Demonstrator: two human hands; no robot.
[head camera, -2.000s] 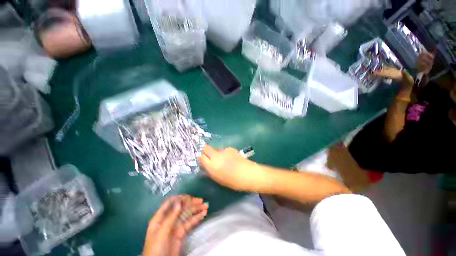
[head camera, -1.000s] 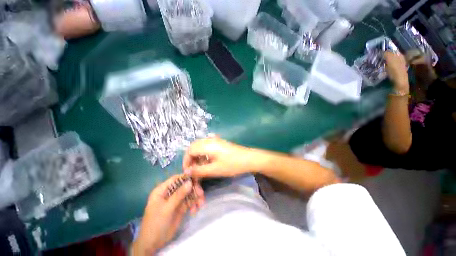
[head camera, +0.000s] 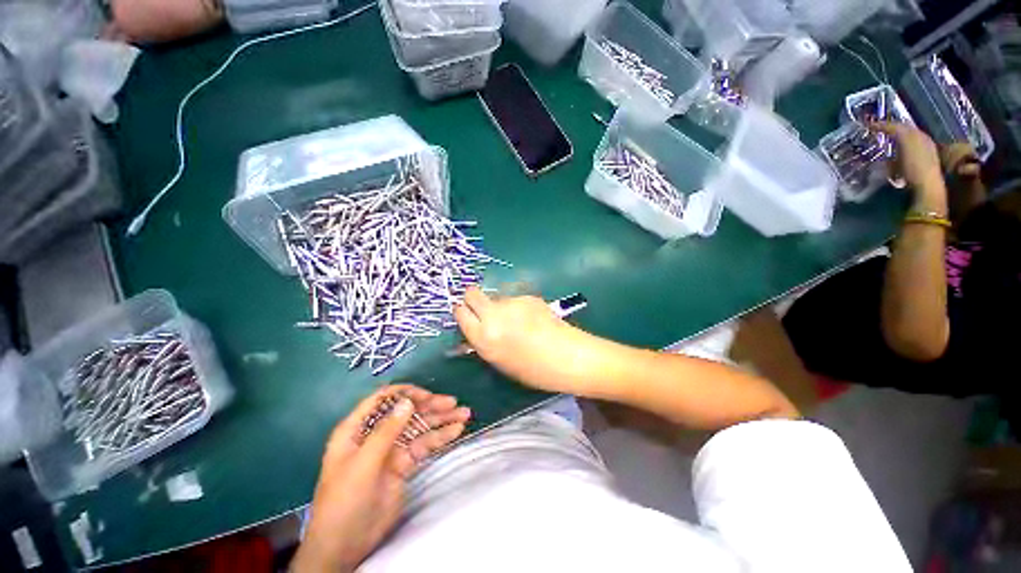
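A loose pile of slim silver metal pins (head camera: 386, 269) spills from a clear tub (head camera: 252, 196) tipped on its side. My left hand (head camera: 375, 470) is palm up near the bench's front edge, holding several pins (head camera: 394, 416) side by side under the thumb. My right hand (head camera: 509, 336) is at the pile's right edge, fingertips together at the pins. Whether it pinches a pin is hidden. A small black and white object (head camera: 569, 304) shows just behind my right hand; I cannot tell if it is held. A clear tub of browner pins (head camera: 140, 392) lies at the left.
A smartphone (head camera: 526, 119) lies above the pile. Clear boxes with pins (head camera: 649, 185) and an empty-looking one (head camera: 780, 179) stand right of it. Stacked boxes (head camera: 448, 50) are at the top. A white cable (head camera: 183, 123) runs at upper left. Another person's arm (head camera: 920, 269) reaches in at right.
My right hand was at the pile, then met my left hand, and is now back at the pile's edge. My left hand stays low with pins. The view has shifted slightly and is sharper.
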